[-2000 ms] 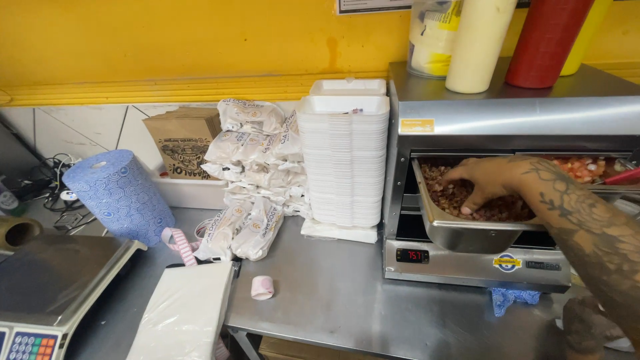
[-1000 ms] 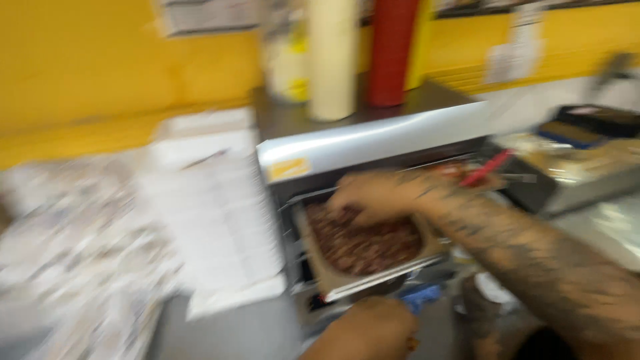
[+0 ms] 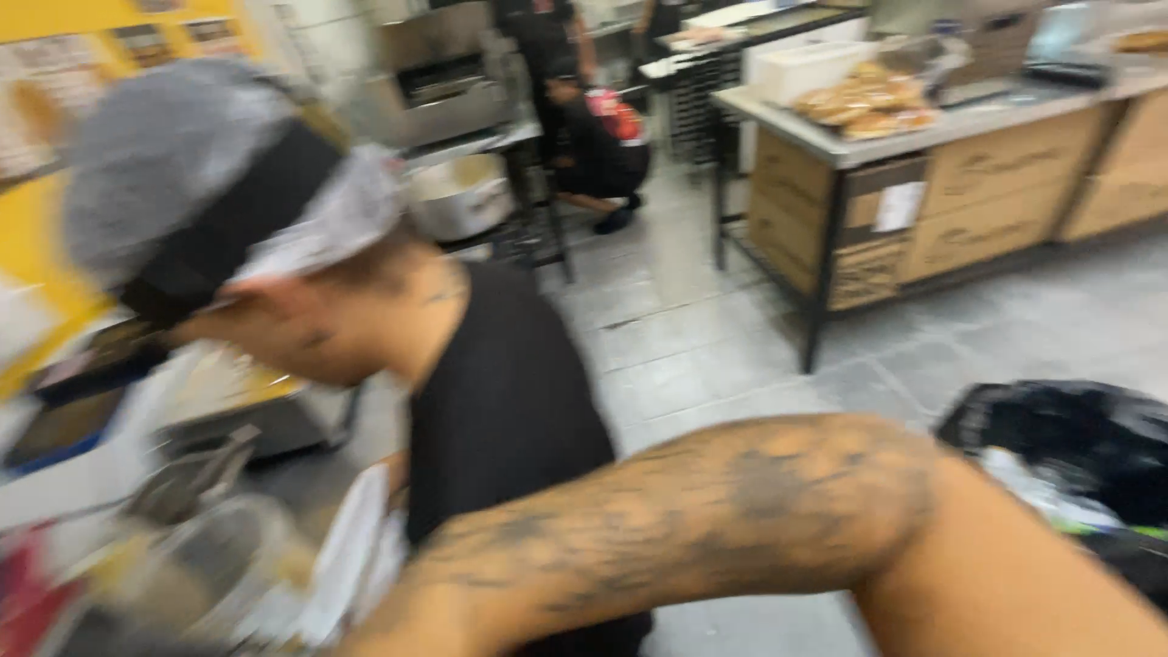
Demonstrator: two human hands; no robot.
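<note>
My tattooed right arm stretches across the lower part of the view toward the bottom left, where the hand is cut off by the frame edge. My left hand is out of view too. Just beyond the forearm stands a co-worker [image 3: 511,392] in a black top and hair net, head bent to the left. A white cloth [image 3: 351,547] hangs at the co-worker's front. At the lower left are a blurred clear container [image 3: 219,557] and a red object [image 3: 32,584]. What my hands hold or touch is hidden.
A black-lined trash bin [image 3: 1058,447] stands at the right. Behind it, a metal-topped table [image 3: 839,151] bears bagged bread [image 3: 867,102], with cardboard boxes [image 3: 995,173] below. A person [image 3: 602,137] crouches at the back near a large pot [image 3: 461,196].
The view has swung far to the right, away from the tray of chopped meat where my right hand was. My left hand, seen one second ago, has left the view.
</note>
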